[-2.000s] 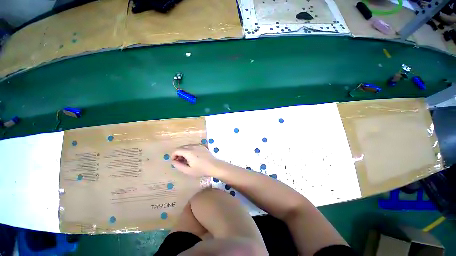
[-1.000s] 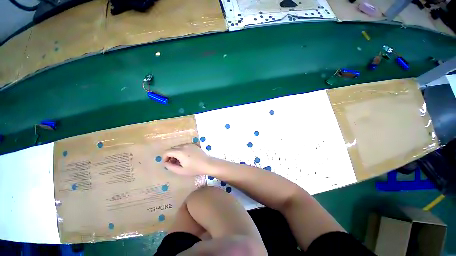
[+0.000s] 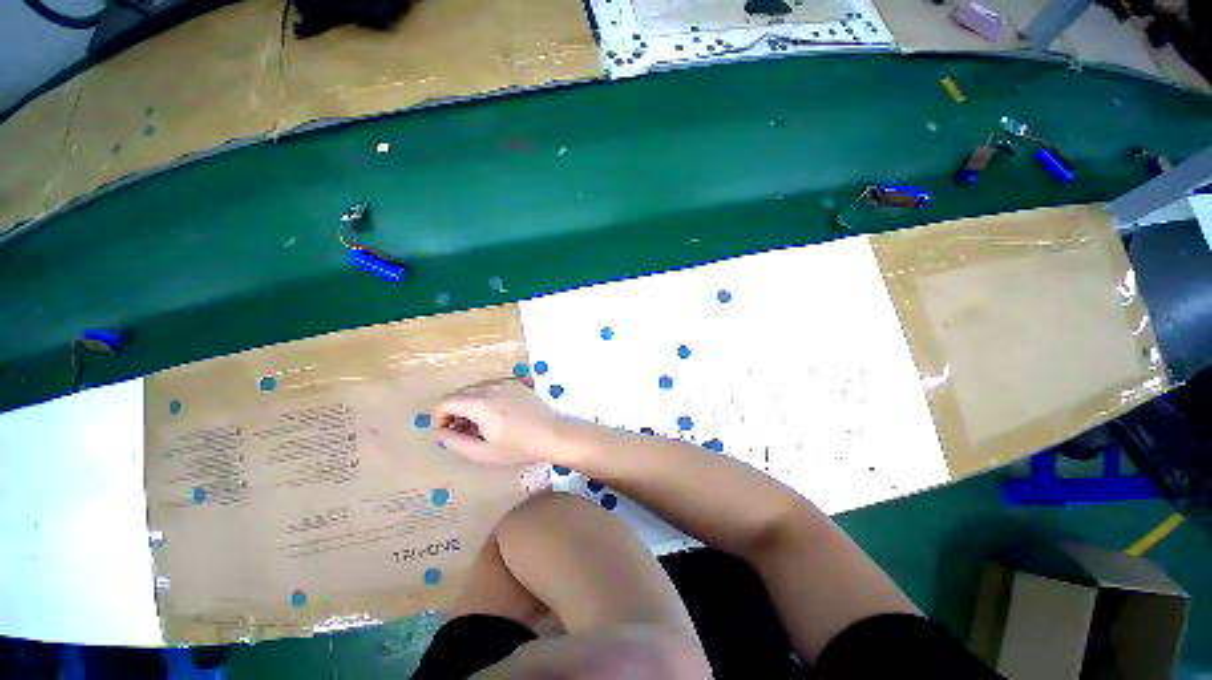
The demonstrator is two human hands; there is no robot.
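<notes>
My right hand (image 3: pixel 495 423) rests on the seam between the brown cardboard (image 3: pixel 386 531) and the white sheet (image 3: pixel 824 359). Its fingers are loosely curled around a dark, shadowed hollow, and no held object shows. My left arm is folded at the bottom centre, its elbow at the bench edge. The forearm runs back to the bottom edge in a blur, and the left hand cannot be made out. Blue-teal dots (image 3: pixel 440 497) lie scattered on both coverings. Beyond the bench, a blue battery cell (image 3: pixel 378 264) with thin wires and a small board (image 3: pixel 354 214) lies on the green conveyor belt (image 3: pixel 598 173).
More wired blue cells lie on the belt at far left (image 3: pixel 102 340) and at right (image 3: pixel 1054 165). A small yellow piece (image 3: pixel 952 89) lies near the right ones. A brown carton (image 3: pixel 1130 585) stands on the floor at lower right, near a blue stool (image 3: pixel 1083 481).
The view shifted between the two earlier frames. Since one second ago, the cells and yellow piece have moved left along the belt. My right hand and both arms look unmoved on the bench.
</notes>
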